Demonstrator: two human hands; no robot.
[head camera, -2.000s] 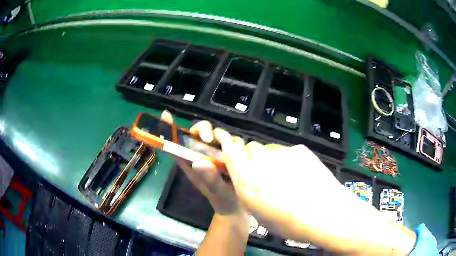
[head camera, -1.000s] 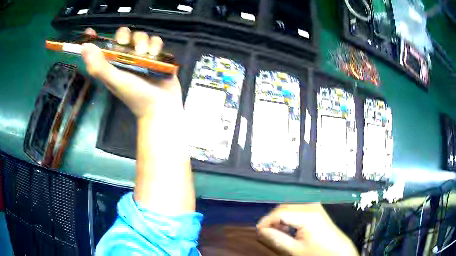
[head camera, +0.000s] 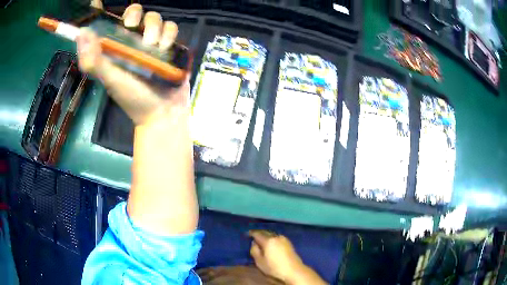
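Observation:
My left hand (head camera: 130, 92), bare with a blue sleeve, holds a phone (head camera: 139, 58) with an orange rim, tilted with its edge towards me, at the upper left. The thumb is on the near edge and several fingertips show over the far side. A pale strip shows at the phone's left end. My right hand (head camera: 277, 255) is low, below the bench edge, with loosely bent fingers; whether it holds anything is unclear. A foam tray (head camera: 347, 153) holds several screen assemblies (head camera: 303, 119) with boards and white batteries. Its left slot is partly hidden by my left arm.
Orange-edged back housings (head camera: 53, 108) stand at left. A black perforated tray (head camera: 47, 195) lies low left. Another black tray (head camera: 278, 14) is behind. A copper-red pile (head camera: 414, 53) and a pink-red frame (head camera: 482, 58) are upper right. White scraps (head camera: 419, 225) hang at the front edge.
Two seconds ago both hands were at the phone. My right hand has since come away to below the bench edge and shifted slightly left. The left hand keeps the phone, now tilted more steeply.

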